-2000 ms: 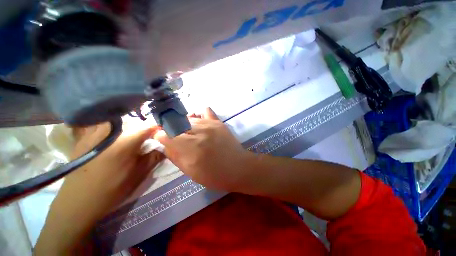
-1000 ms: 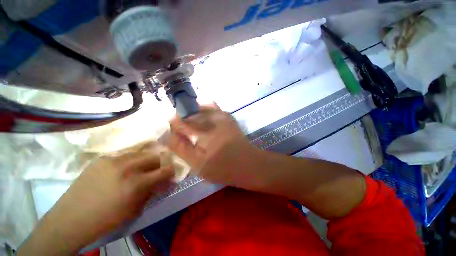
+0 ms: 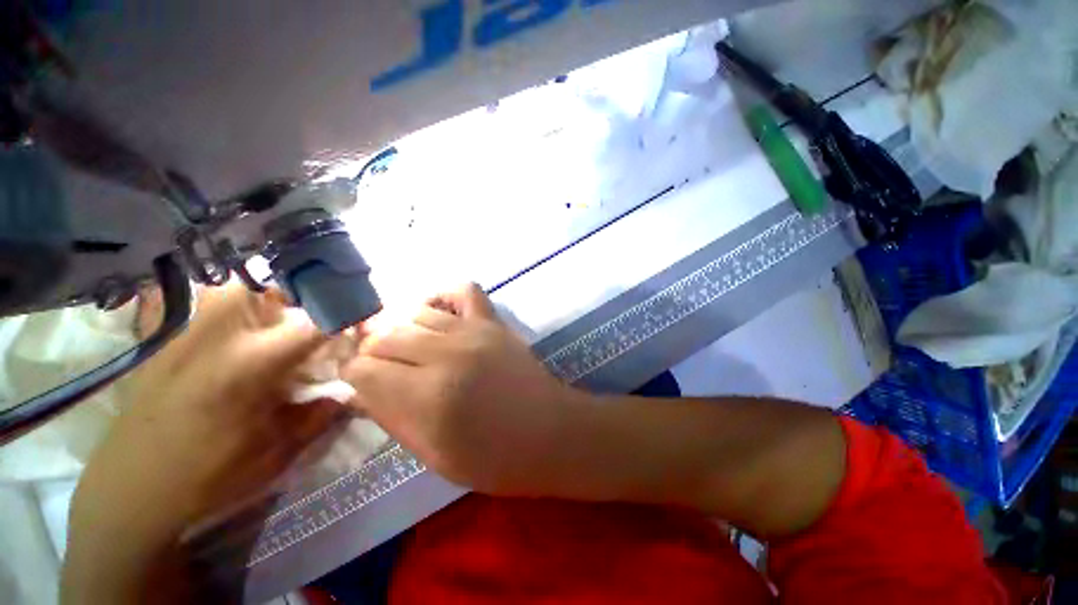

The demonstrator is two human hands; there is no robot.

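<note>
A cream fabric piece [image 3: 323,389] shows as a small pale bit between my two hands, in front of the needle area. My left hand [image 3: 219,396] is at the left with its fingers on the fabric, partly blurred. My right hand [image 3: 443,384] is closed around the fabric's right side, its fingertips near my left fingers. A dark grey cylindrical attachment [image 3: 326,284] hangs just above and between my hands. The needle and presser foot are hidden behind my hands and the attachment.
White sewing machine head [image 3: 272,83] with blue lettering crosses the top. A ruler strip [image 3: 697,278] runs along the front edge. A green-handled tool [image 3: 785,160] and dark cord bundle [image 3: 869,177] lie right, beside a blue basket [image 3: 934,414] and crumpled cloth [image 3: 999,112]. More cream cloth [image 3: 59,360] lies left.
A second ago my hands were lower, in front of the machine, with cloth showing between them. Now they are up by the attachment again. The camera view has shifted.
</note>
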